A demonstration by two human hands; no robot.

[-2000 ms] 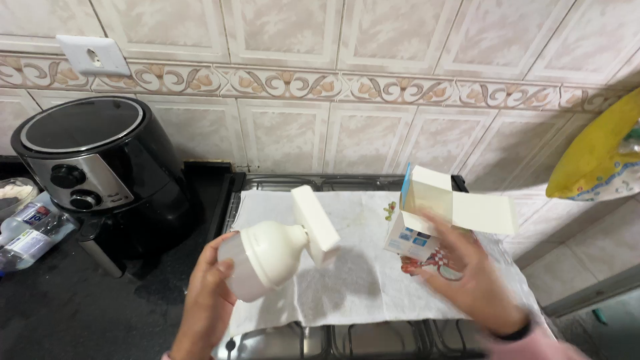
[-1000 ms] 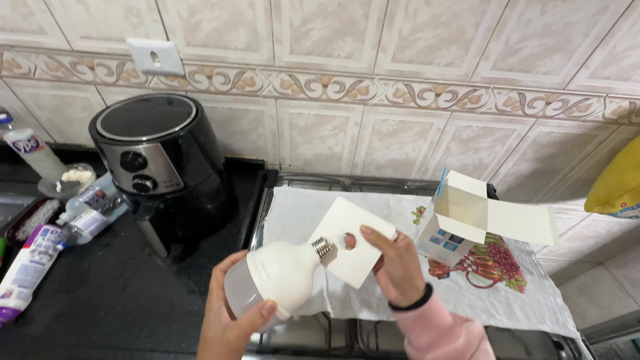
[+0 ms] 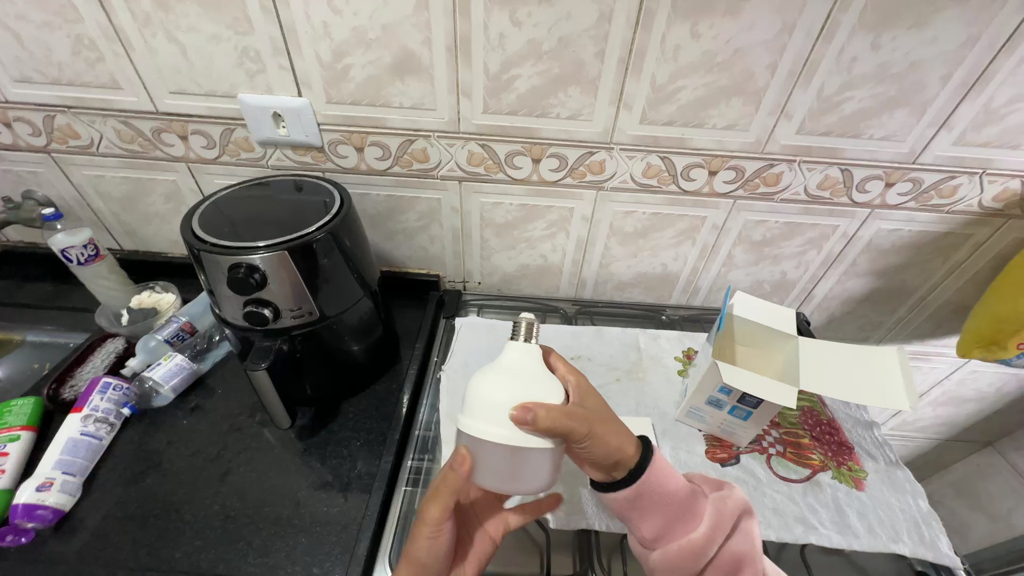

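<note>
A large white LED bulb (image 3: 512, 400) is held upright with its metal screw base at the top. My right hand (image 3: 588, 424) grips the bulb's body from the right, thumb across the front. Beneath it, my left hand (image 3: 472, 512) supports the frosted lower part with thumb and fingers. An opened cardboard box (image 3: 732, 384) stands to the right on a white printed cloth (image 3: 672, 488), its flaps spread. Part of a white cardboard piece (image 3: 640, 430) shows on the cloth behind my right wrist.
A black air fryer (image 3: 296, 296) stands on the dark counter at left, below a wall socket (image 3: 280, 121). Several bottles, including a purple-capped one (image 3: 76, 448), and a plastic bowl (image 3: 120, 318) are further left. The cloth covers a stove (image 3: 436, 448). A yellow bag (image 3: 996, 312) is at far right.
My right hand has let go of the white cardboard piece with the hole and now grips the bulb. The bulb has turned from lying sideways to base up.
</note>
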